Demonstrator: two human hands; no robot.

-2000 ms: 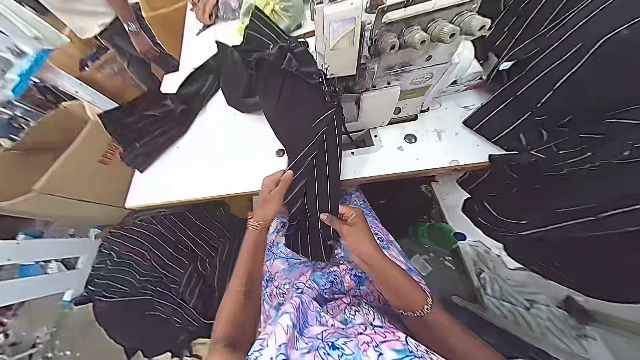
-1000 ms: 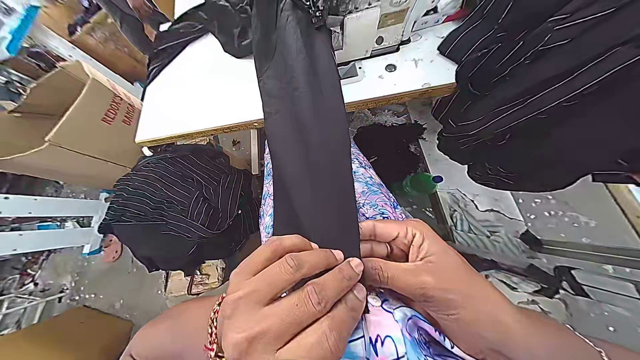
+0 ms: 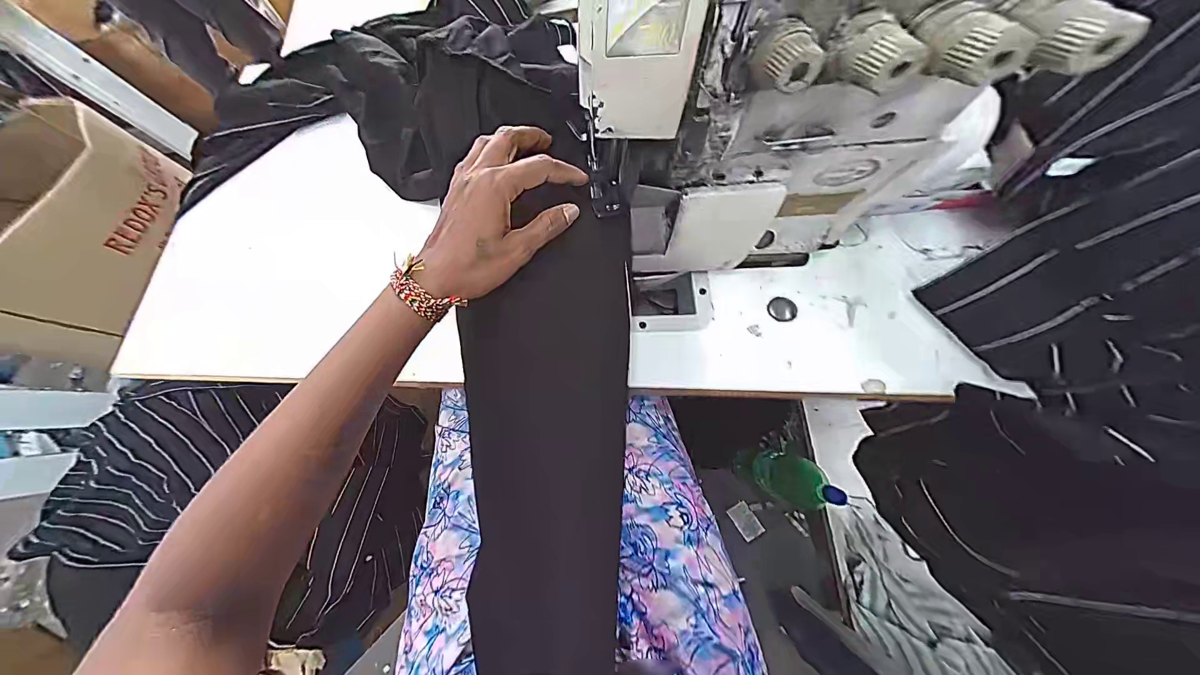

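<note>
My left hand [image 3: 506, 211] rests on a long strip of black fabric [image 3: 548, 394], fingers spread, fingertips close to the presser foot [image 3: 605, 192] of an overlock sewing machine [image 3: 731, 187]. The fabric's right edge lines up with the foot, and its near end hangs over the table edge onto my lap. More of the dark cloth [image 3: 394, 94] is bunched behind and left of my hand. My right hand is not clearly visible; at most a blurred bit of skin shows at the bottom edge beside the fabric.
The white sewing table [image 3: 281, 272] has a wooden front edge. An open cardboard box [image 3: 84, 225] stands at the left. Striped dark fabric is heaped below left [image 3: 216, 469] and at the right [image 3: 1059, 450]. A green plastic bottle [image 3: 792, 478] lies below the table.
Both hands held the fabric's near end over my lap; my left hand has moved forward onto the cloth by the presser foot. My right hand has dropped mostly out of view.
</note>
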